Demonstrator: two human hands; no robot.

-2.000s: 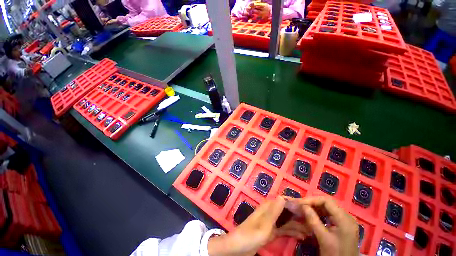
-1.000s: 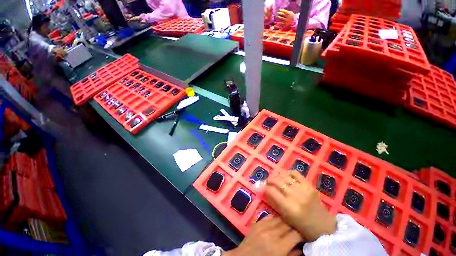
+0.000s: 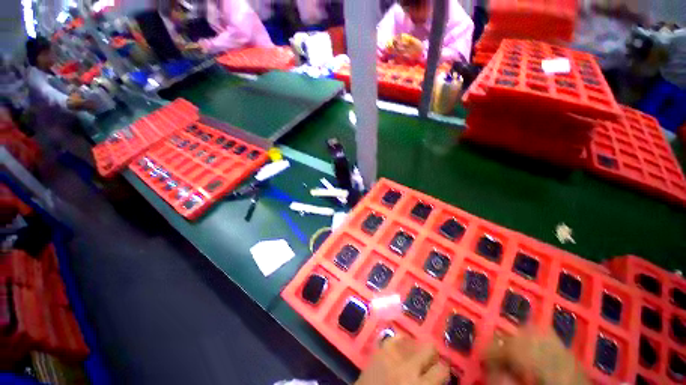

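A large red-orange tray (image 3: 444, 225) lies in front of me. Its square pockets hold dark watch cases; most show a ring on the back, while two near the left corner, such as this watch case (image 3: 352, 315), show plain black faces. A small pale, shiny piece, possibly film (image 3: 386, 304), lies on the tray beside them. My left hand (image 3: 404, 364) is over the tray's near side at the bottom edge, fingertips by a watch case. My right hand (image 3: 532, 359) is blurred over the tray to its right. Whether either holds anything is unclear.
A filled second tray (image 3: 623, 267) adjoins at right. White strips (image 3: 312, 208), a dark upright holder (image 3: 341, 167) and a paper slip (image 3: 271, 256) lie left of the main tray, by a grey post. Stacked trays (image 3: 526, 139) stand across the bench. People in pink smocks sit beyond.
My right hand has moved off my left hand, back to the right. The pale piece now shows uncovered on the tray near where my right fingertips were. The view has shifted slightly.
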